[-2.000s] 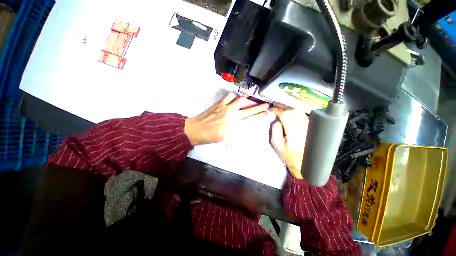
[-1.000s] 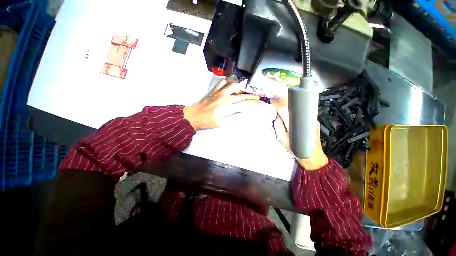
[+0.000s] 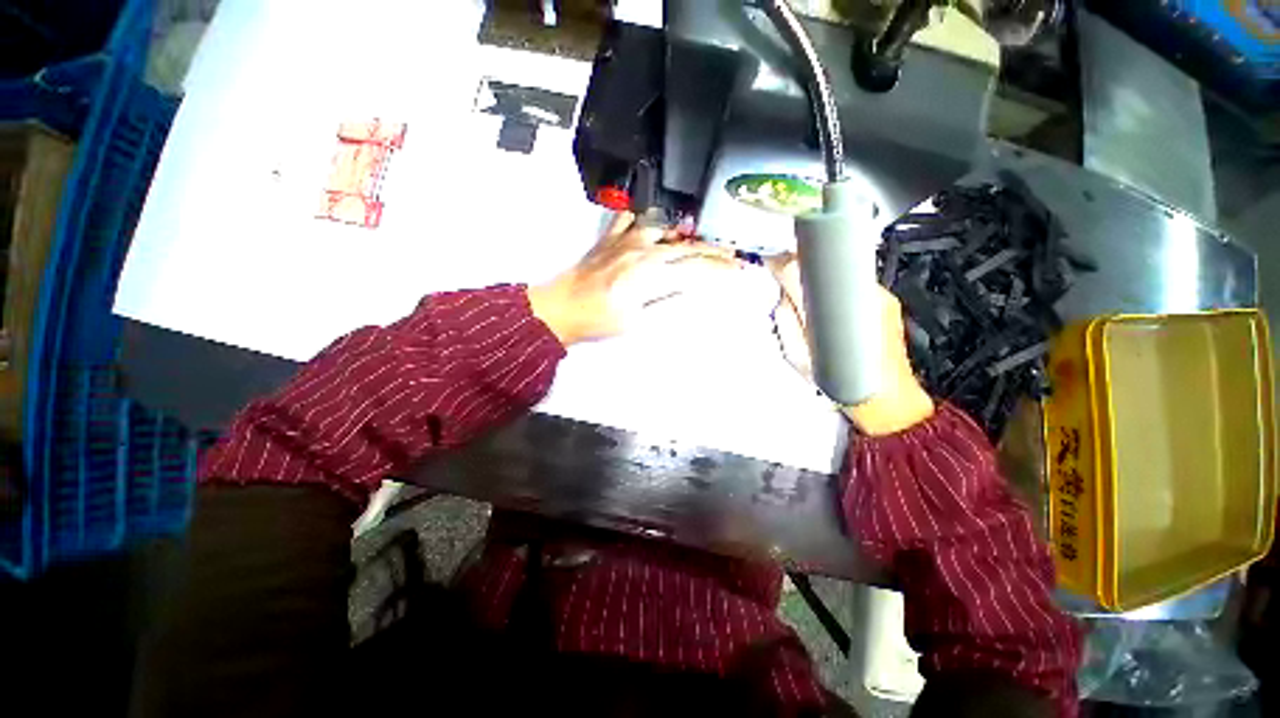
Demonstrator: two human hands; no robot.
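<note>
A small dark strap piece (image 3: 752, 257) shows between my fingertips in front of the needle area of the dark sewing machine (image 3: 625, 126). My left hand (image 3: 625, 281) lies on the white sheet, its fingertips close to the red spot at the needle area and on the strap's left end. My right hand (image 3: 877, 358) is at the strap's right end, pinching it as far as I can see. The cylinder lamp head (image 3: 835, 309) hides much of my right hand. Glare blurs my fingers.
A loose pile of black strips (image 3: 976, 281) lies right of the machine, beside a yellow bin (image 3: 1088, 470). The gooseneck lamp hangs over my right hand. The white sheet (image 3: 463, 267) carries a red outline and a black T-shaped mark. A blue crate (image 3: 84, 351) stands at left.
The camera view has shifted, showing more of the strip pile. Both hands stay close together at the needle area; less of the strap shows between them than two seconds ago.
</note>
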